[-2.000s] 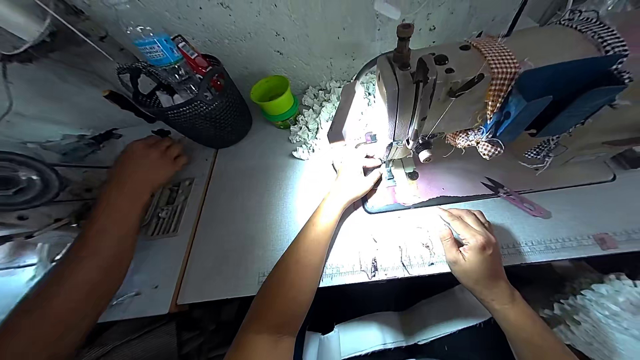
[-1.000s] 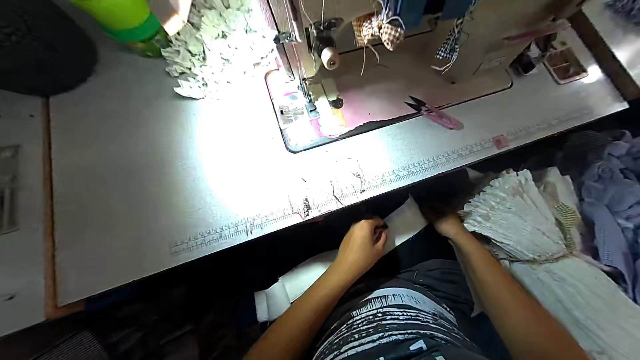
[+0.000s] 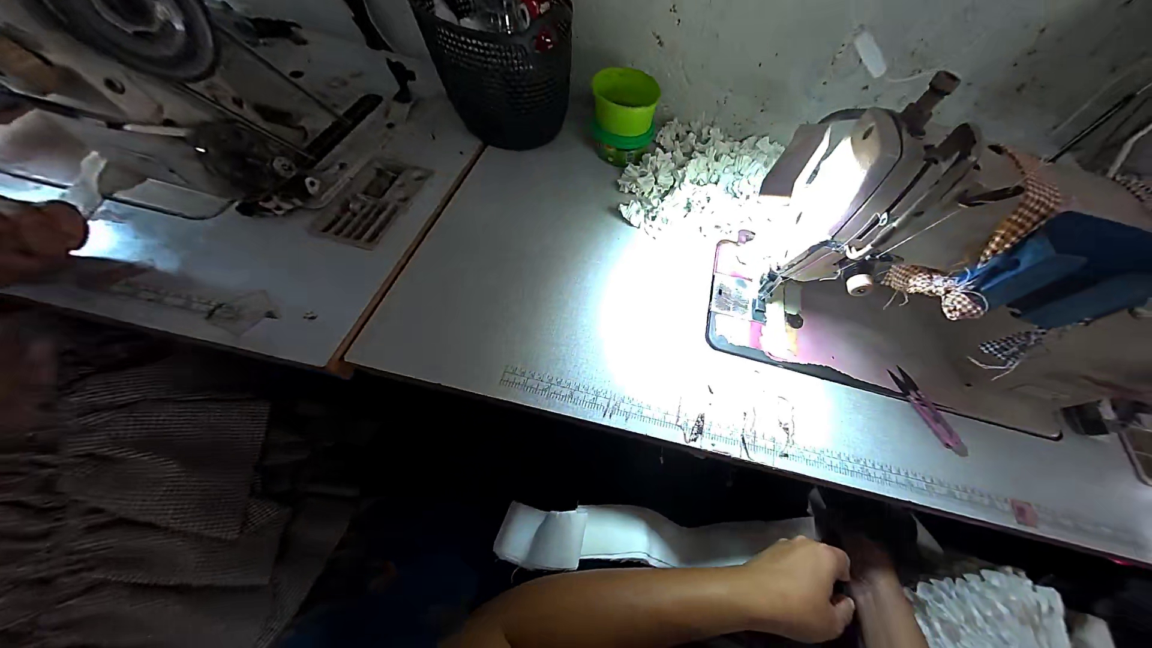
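My left hand (image 3: pixel 801 585) is below the table's front edge, its fingers curled near a white fabric strip (image 3: pixel 657 537); whether it grips cloth there cannot be told. Close beside it, my right hand (image 3: pixel 868 562) is in shadow and partly hidden, so its fingers do not show. The white strip lies across my lap, its left end folded over. Above on the table stands a sewing machine (image 3: pixel 864 180) with its lamp lit over the needle area. Pink-handled thread snips (image 3: pixel 931 414) lie on the machine bed's front edge. Gathered white fabric (image 3: pixel 985 612) is right of my hands.
A measuring tape strip (image 3: pixel 585 396) runs along the table's front edge. A green cup (image 3: pixel 625 101), a heap of ruffled white fabric (image 3: pixel 702 175) and a black basket (image 3: pixel 504 72) stand at the back. At left, a co-worker's hand (image 3: pixel 40 238) is by another sewing machine (image 3: pixel 243 144).
Two seconds ago my left hand was at the needle area and my right hand on the table; both are now below the table edge. The view has swung left since one second ago.
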